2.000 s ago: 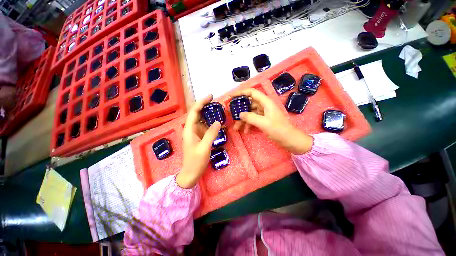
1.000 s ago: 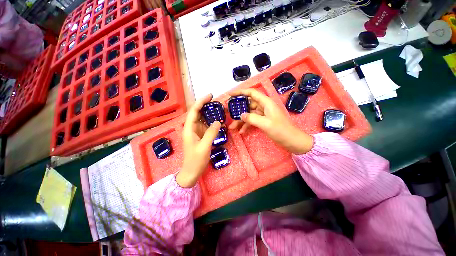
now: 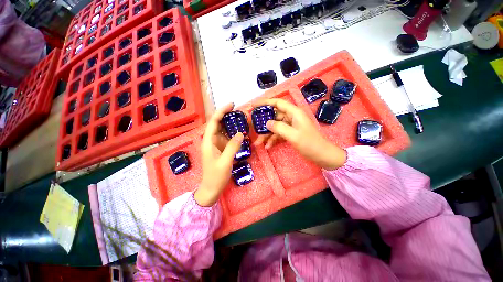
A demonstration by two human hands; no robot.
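My left hand [image 3: 217, 157] holds a watch head [image 3: 235, 124] with a lit icon grid, its thumb at the lower edge. My right hand [image 3: 295, 132] holds a second watch head [image 3: 263, 119], also lit with icons, its thumb on the screen's lower right. The two are side by side, a small gap apart, above the shallow orange-red work tray [image 3: 281, 160]. Two watch heads lie in the tray just below my left hand's watch, one [image 3: 242, 173] fully visible, the other partly hidden by my thumb. Another watch head [image 3: 178, 162] lies at the tray's left. Several more lie in its right recess.
Gridded storage trays [image 3: 129, 88] with watches stand at left. Two watches [image 3: 267, 79] lie on the white surface behind, with wired black blocks [image 3: 276, 25]. A pen [image 3: 407, 102] lies on paper at right, beside a crumpled tissue [image 3: 455, 66]. A record sheet [image 3: 127, 206] and yellow slip [image 3: 62, 215] lie at left.
My right hand's watch has moved slightly left, closer to the other, and my right thumb now rests further onto its screen. Both hands keep their watches.
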